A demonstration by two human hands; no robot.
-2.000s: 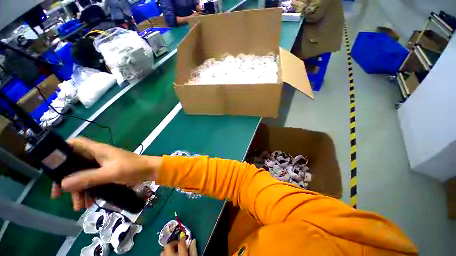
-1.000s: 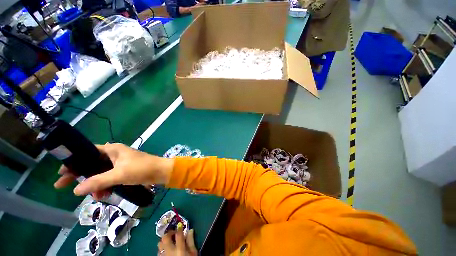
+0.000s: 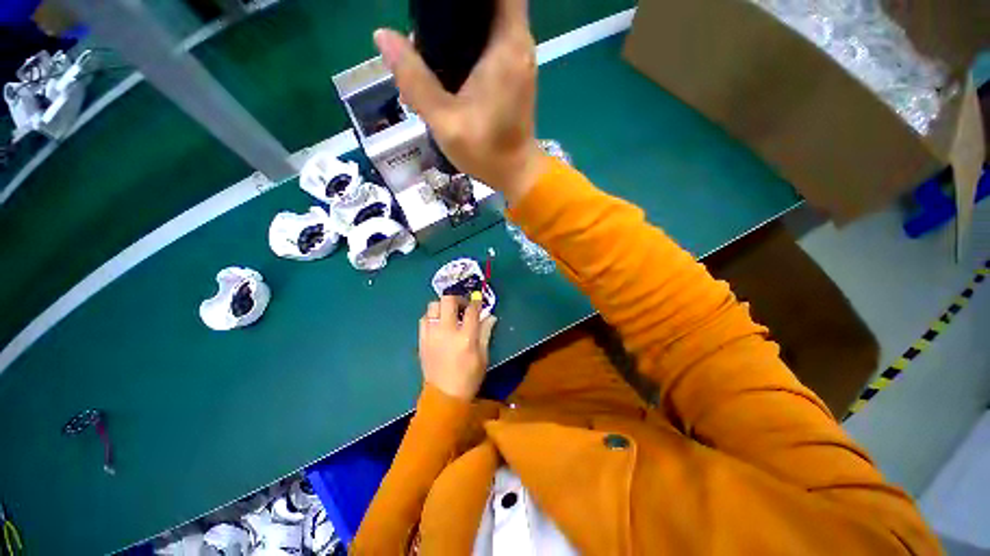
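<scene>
My right hand grips the black electric screwdriver, whose upper part is cut off by the top edge. My left hand holds a white housing on the green bench, fingertips at its dark inside. A red lead sticks up from the housing. A small yellow spot shows at my fingertips. The screwdriver's tip is hidden. The pale screw feeder stands just behind the housing, with a metal pick-up at its front.
Several white housings lie left of the feeder. Clear rings lie right of it. A spare board with red lead lies far left. A blue bin of housings is below the edge. The upper carton stands right; the lower carton is beneath.
The view has turned down and left, bringing the feeder, spare board and blue bin into sight. My right hand still grips the screwdriver. My left hand still holds the housing.
</scene>
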